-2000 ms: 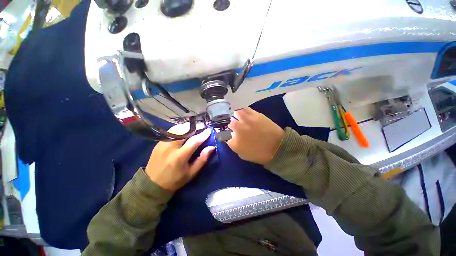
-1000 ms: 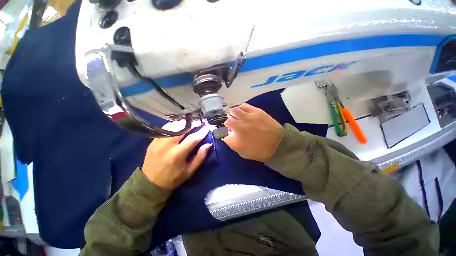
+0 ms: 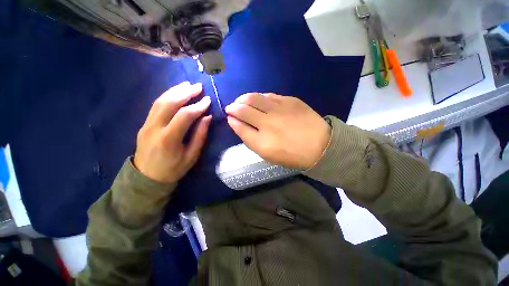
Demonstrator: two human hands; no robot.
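Observation:
A large navy garment panel [image 3: 67,128] lies over the machine table under the sewing machine head [image 3: 162,28], with a curved cutout at its front. A thin pale line [image 3: 216,92] runs on the cloth from below the needle area toward my right fingers. My left hand [image 3: 173,131] rests with fingertips on the cloth left of the line. My right hand [image 3: 279,128] has thumb and forefinger pinched together at the line's near end; whether they grip cloth or thread cannot be told. The needle area is brightly lit and partly hidden.
Green-handled snips [image 3: 379,64] and an orange-handled tool [image 3: 398,72] lie on the table at the right, with metal attachments [image 3: 443,51] and a grey flat plate [image 3: 457,79]. A measuring tape [image 3: 385,137] runs along the front edge. A clear plastic bag [image 3: 174,226] is near the lap.
The view has tilted closer, so the machine head now shows only at the top left. My hands have come away from the needle area toward me, and the pale line shows between them.

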